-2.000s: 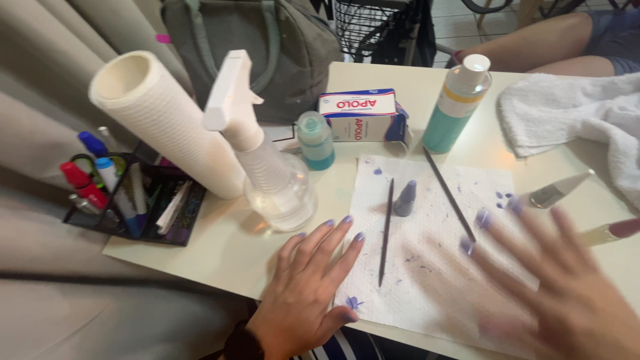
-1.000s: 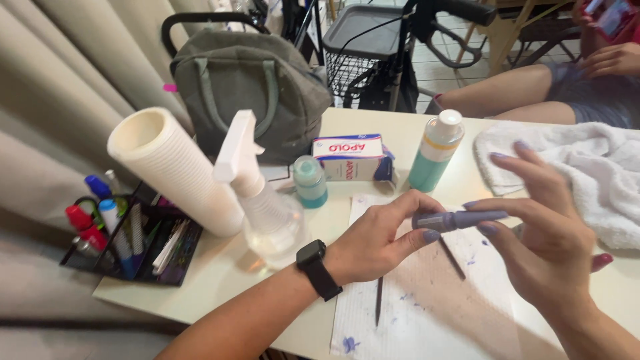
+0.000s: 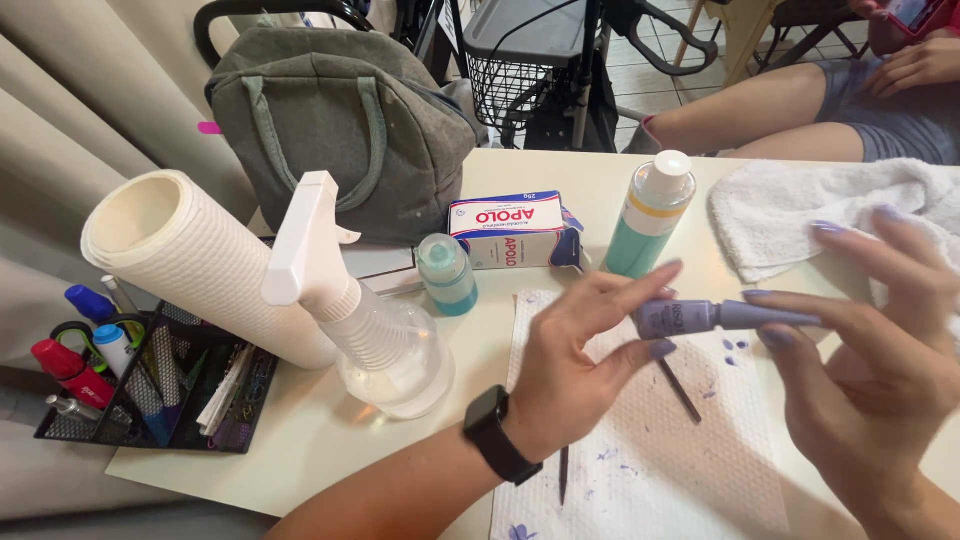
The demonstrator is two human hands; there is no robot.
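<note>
A lavender nail polish bottle lies sideways between my hands, above a paper towel spotted with polish. My left hand, with a black watch at its wrist, grips the glass body between thumb and fingers. The thumb and index finger of my right hand pinch its long cap; the other fingers are spread. Cap and body are joined. Two thin dark sticks lie on the paper, one below the bottle, the other partly hidden by my left wrist.
To the left stand a spray bottle, a paper towel roll and a mesh organizer with pens. Behind are a small teal bottle, a cotton box, a larger teal bottle and a grey bag. A white towel lies right; a person sits beyond.
Two seconds ago my left hand rested flat and the polish bottle stood on the paper. It is now held up between both hands. The view has shifted upward.
</note>
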